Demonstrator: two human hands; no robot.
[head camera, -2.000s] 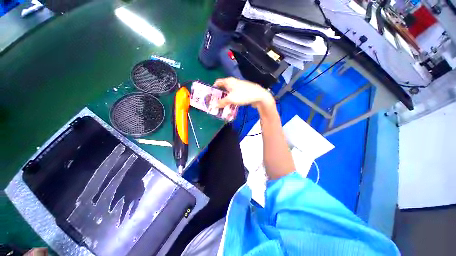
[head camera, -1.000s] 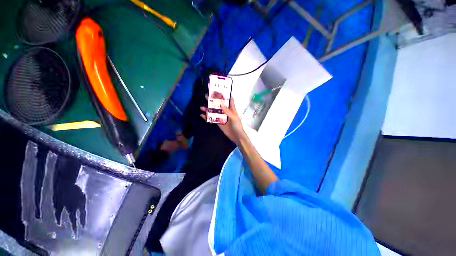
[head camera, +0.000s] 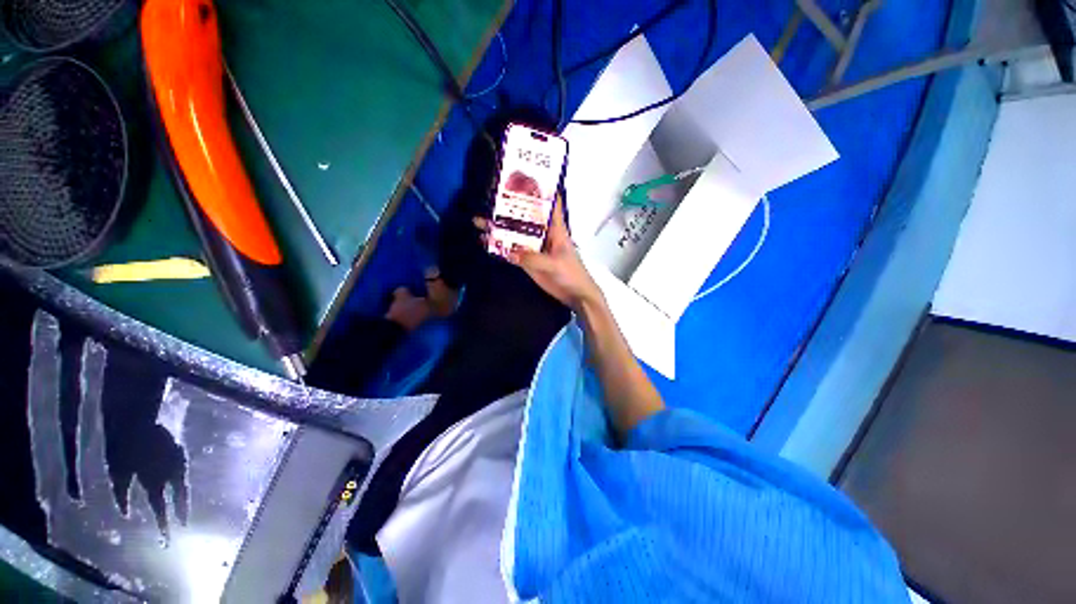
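Observation:
My right hand (head camera: 555, 266) holds a smartphone (head camera: 527, 189) with its pinkish-white screen lit, above my dark-clothed lap. A small skin-coloured patch at the bottom edge beside a bit of blue sleeve looks like part of my left hand (head camera: 338, 583); it is cut off and its grip is hidden. The black housing (head camera: 266, 507) lies at lower left, cut off by the frame, with cloudy, streaked film on its dark panel (head camera: 130, 472). It rests on a silvery sheet (head camera: 236, 375). The orange and black electric screwdriver (head camera: 212, 153) lies beside it, its bit near the sheet.
Two round mesh-looking dishes, one cut off (head camera: 53, 18) and one fuller (head camera: 59, 159), a cream strip (head camera: 151, 270) and a thin metal rod (head camera: 281, 165) are on the green bench. An open white carton (head camera: 673, 313) with a green item stands right on the blue floor. Dark cables cross above it.
My right hand has brought the phone from over the bench edge to above my lap, turned upright. The view has swung down and right; the small skin-coloured patch now shows at the bottom edge.

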